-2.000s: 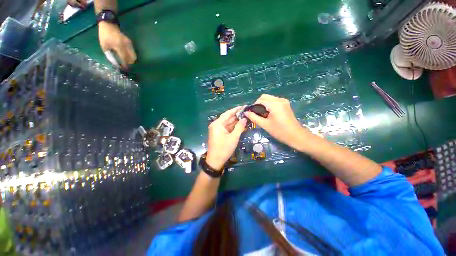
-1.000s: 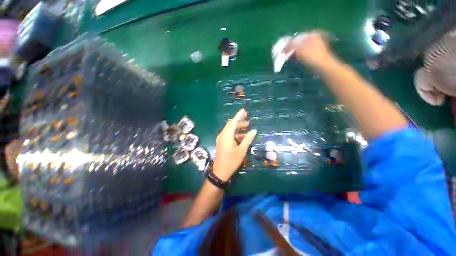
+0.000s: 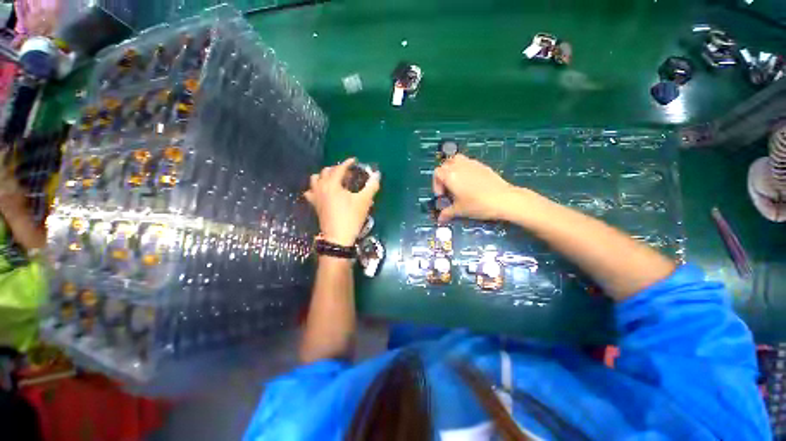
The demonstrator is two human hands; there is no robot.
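Note:
My left hand (image 3: 340, 202) holds a small square electronic module (image 3: 359, 177) between thumb and fingers, just left of the clear blister tray (image 3: 586, 177). My right hand (image 3: 474, 191) is over the tray's left part, its fingers on a small dark part (image 3: 442, 204). A round-disc subassembly (image 3: 449, 149) sits in the tray just above the right hand. More discs with orange parts (image 3: 489, 269) lie in the lower pockets. Another module with a white tab (image 3: 371, 256) lies below my left hand; other modules may be hidden by it.
Stacked blister trays (image 3: 250, 164) stand tall at left. Modules with white tabs lie on the green bench beyond the tray, one at left (image 3: 407, 82), another farther right (image 3: 548, 49). Dark parts (image 3: 672, 79) lie at far right. Tweezers (image 3: 731, 241) and a fan (image 3: 776, 172) are at right. Another person's arm (image 3: 19, 207) shows at left.
My right hand has come back from the far side of the bench to the tray. My left hand has moved left, off the tray, and now holds a module. A module now lies at the far side.

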